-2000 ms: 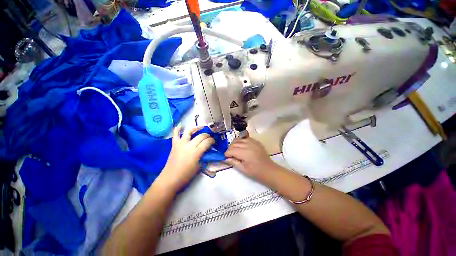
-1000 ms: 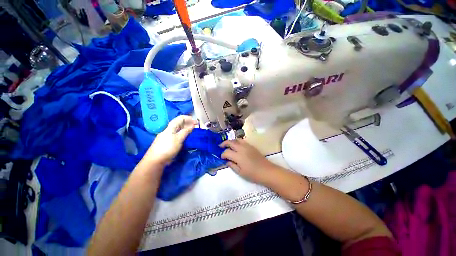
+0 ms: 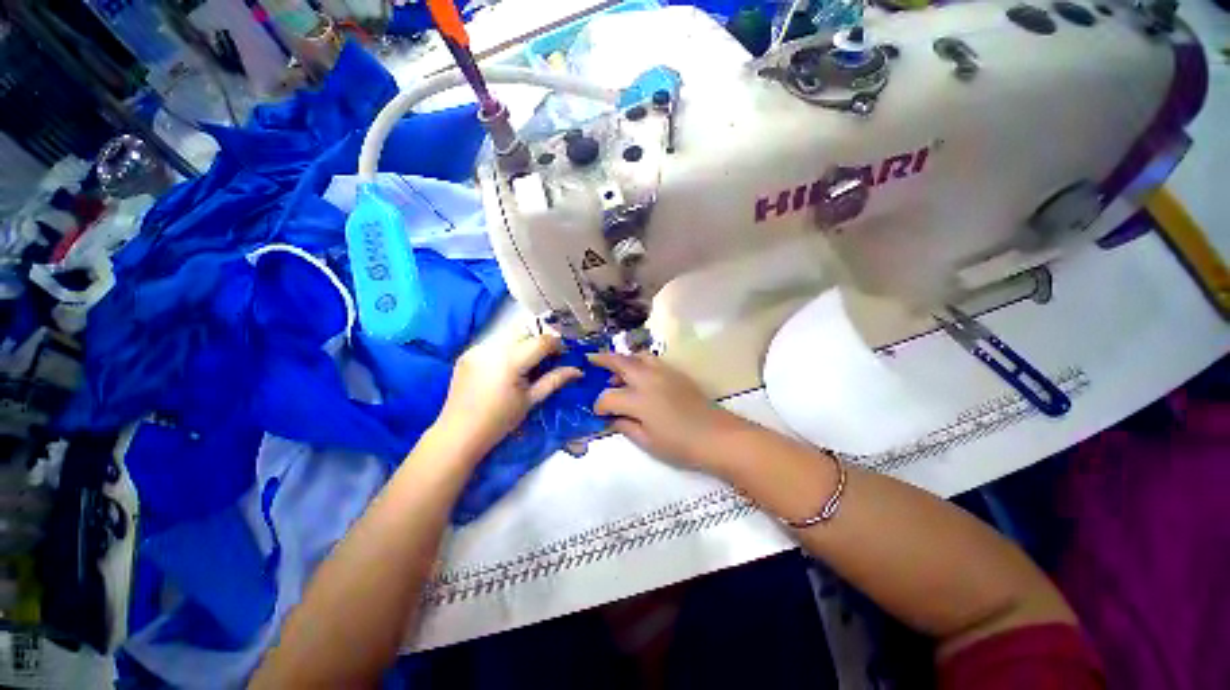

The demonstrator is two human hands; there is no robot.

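Royal blue fabric (image 3: pixel 546 421) lies under the needle area of the white sewing machine (image 3: pixel 728 162), and more of it lies in a crumpled pile to the left. My left hand (image 3: pixel 496 398) is on the fabric just left of the presser foot, fingertips pressing and gripping it. My right hand (image 3: pixel 661 407) holds the fabric's edge just right of and in front of the foot. The needle tip and presser foot are mostly hidden by the machine head and my fingers. A pale thread line shows on the fabric between my hands.
A light-blue lamp (image 3: pixel 386 270) hangs left of the head. Thread snips (image 3: pixel 1009 364) and a white round disc (image 3: pixel 834 375) lie to the right. A yellow bar (image 3: pixel 1190 251) is at the far right. An orange-handled tool (image 3: pixel 459 41) stands at the head's left end. A ruler scale (image 3: pixel 607 542) runs along the front.
My left hand has moved right, back beside the presser foot, from further left on the fabric a second ago. My right hand stays near the foot. The view has shifted slightly.
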